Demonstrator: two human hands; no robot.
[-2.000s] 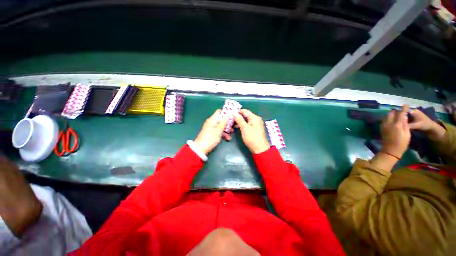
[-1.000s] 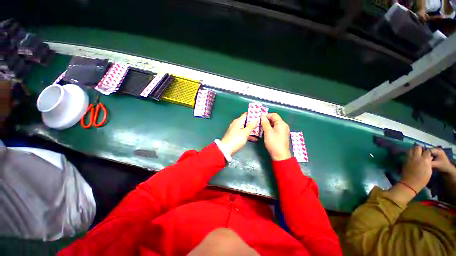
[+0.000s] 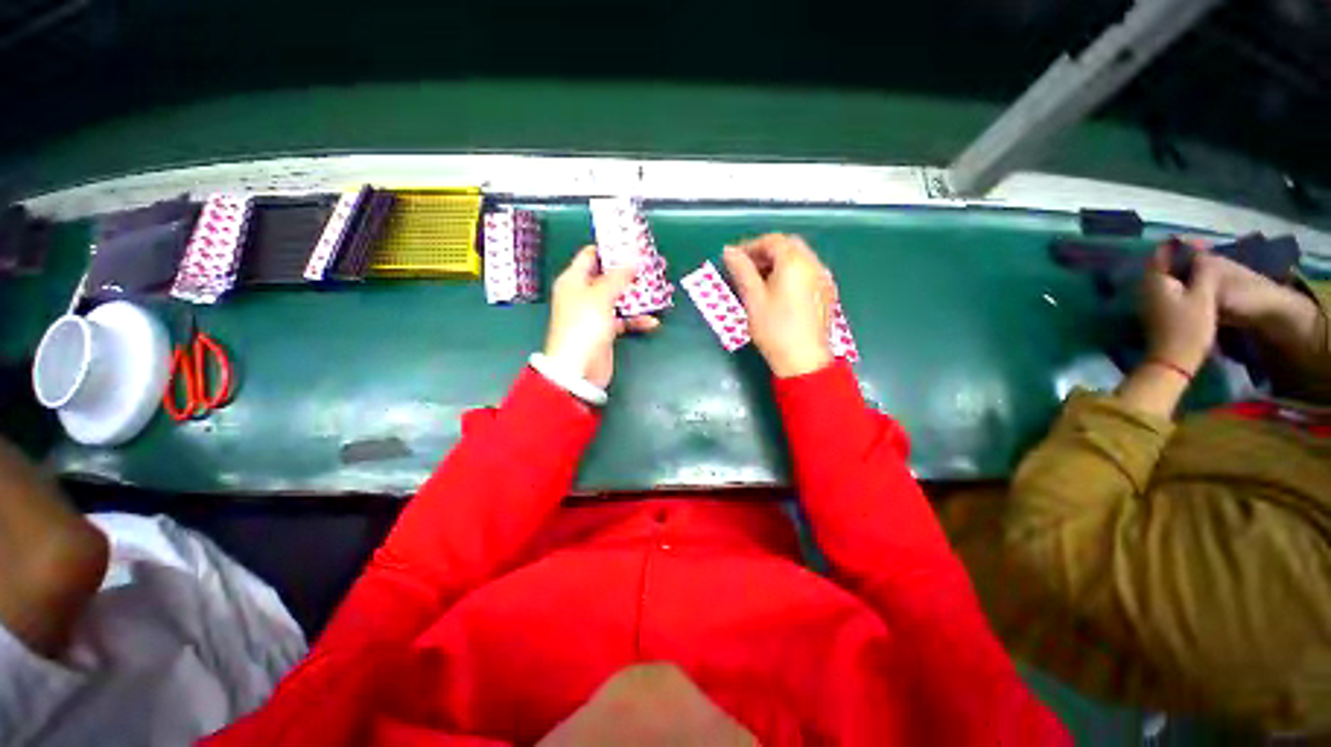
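My left hand (image 3: 591, 314) holds a pad stack (image 3: 632, 256), white with red-pink print on its upper face, over the green bench. My right hand (image 3: 788, 304) is to the right of it and holds a single printed pad (image 3: 715, 305) at its edge, apart from the stack. Another printed piece (image 3: 842, 333) lies on the bench, partly hidden behind my right hand. A printed stack (image 3: 511, 256) stands by itself near the far rail.
Along the far edge are a yellow basket (image 3: 426, 234), a black tray (image 3: 286, 242) and printed stacks (image 3: 215, 247). Orange-handled scissors (image 3: 199, 374) and a white spool (image 3: 105, 374) lie at left. A neighbour's hands (image 3: 1190, 302) handle dark parts at right; another person sits at left.
My hands have moved apart. My left hand keeps the stack, while my right hand has moved right with one printed pad. The camera view has also shifted.
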